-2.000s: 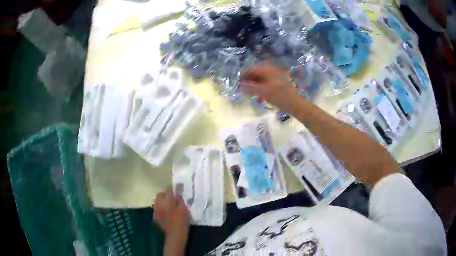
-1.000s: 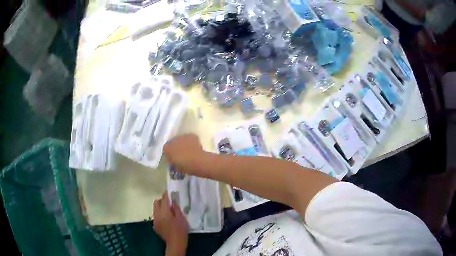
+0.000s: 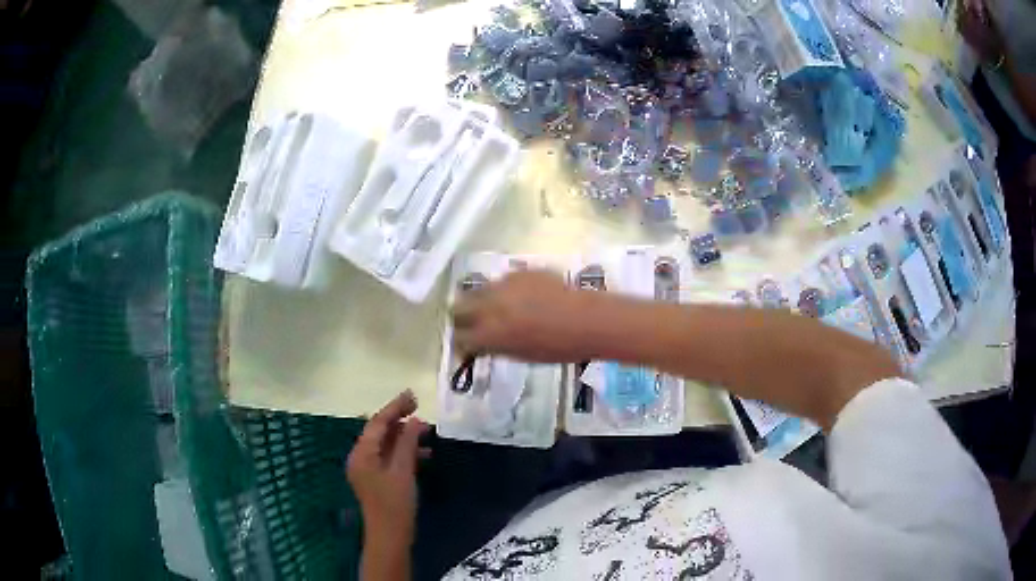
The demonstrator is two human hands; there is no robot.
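A white tray (image 3: 534,392) lies at the table's near edge, with a black cable bundle (image 3: 464,372) in its left slot. My right hand (image 3: 517,318) is over this tray, its fingertips at the top of the cable; whether they grip it is hidden. The forearm crosses the neighbouring filled tray (image 3: 673,397), which holds a light-blue sachet (image 3: 625,386) and a dark cable. My left hand (image 3: 389,454) is off the table edge, left of the tray, fingers apart and empty.
Empty white trays (image 3: 426,204) and a tray stack (image 3: 290,199) lie at left. A grey bagged heap (image 3: 704,148), blue sachets (image 3: 858,131) and a small box (image 3: 801,34) are at the back. Filled trays (image 3: 909,289) line the right. A green basket (image 3: 125,375) stands left.
The view has shifted. My right hand went from the grey heap to the near tray. That tray now has a round dark piece and black cable in it. My left hand has let go of its edge.
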